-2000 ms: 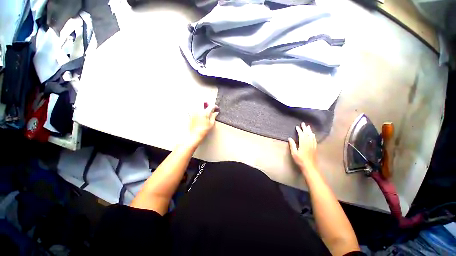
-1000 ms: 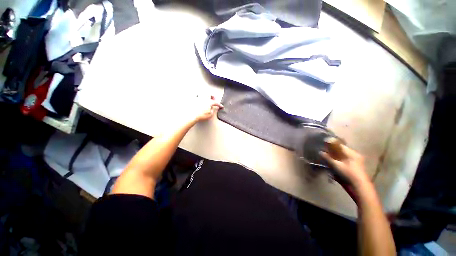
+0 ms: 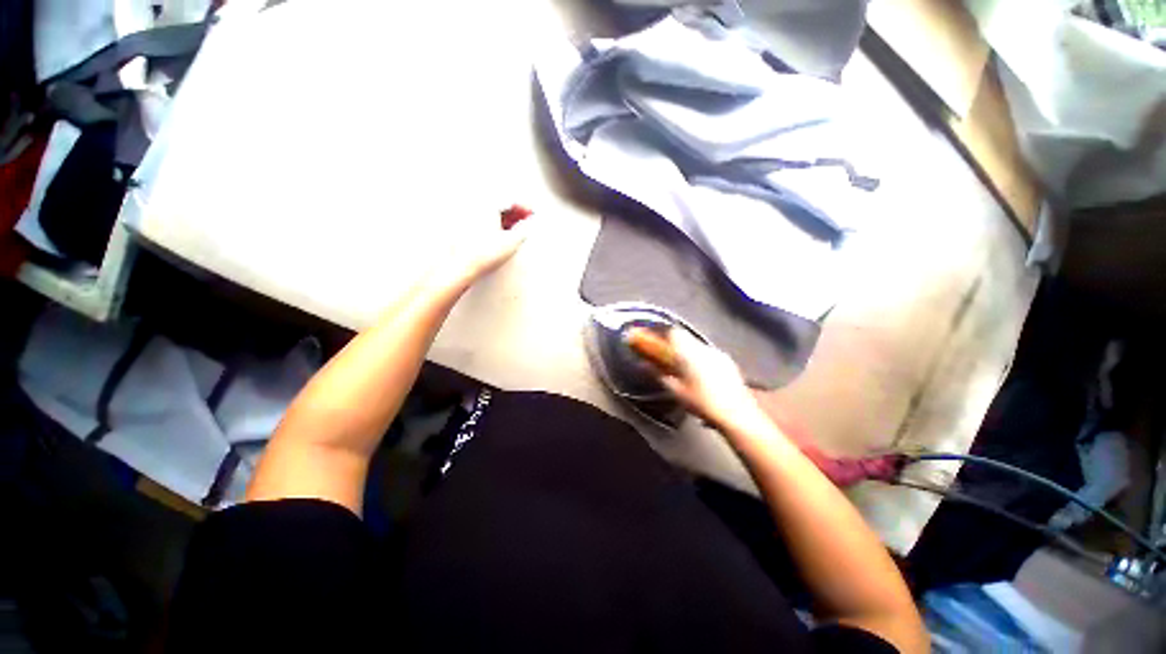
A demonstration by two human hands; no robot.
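Note:
The garment's pale inside (image 3: pixel 754 179) lies rumpled on the pressing table (image 3: pixel 333 141). Its dark grey band (image 3: pixel 665 271) lies flat at the near side. My right hand (image 3: pixel 697 377) grips the orange-brown handle of the steam iron (image 3: pixel 627 358), which sits at the band's near left edge, partly hidden by the hand. My left hand (image 3: pixel 499 240) is over the table left of the band, apart from it. It is overexposed; a small dark red spot shows at its fingertips, and I cannot tell if it holds anything.
The iron's red-wrapped hose (image 3: pixel 850 468) runs right to blue-green and grey lines. Fabric offcuts (image 3: pixel 83 173) are heaped at the far left. Pale pieces with dark strips (image 3: pixel 115 396) hang below the table's left edge. A brown board (image 3: pixel 1004 166) borders the far right edge.
My right hand has taken hold of the iron and moved it left along the band's near edge. My left hand has drawn off the band to the left. The view has shifted.

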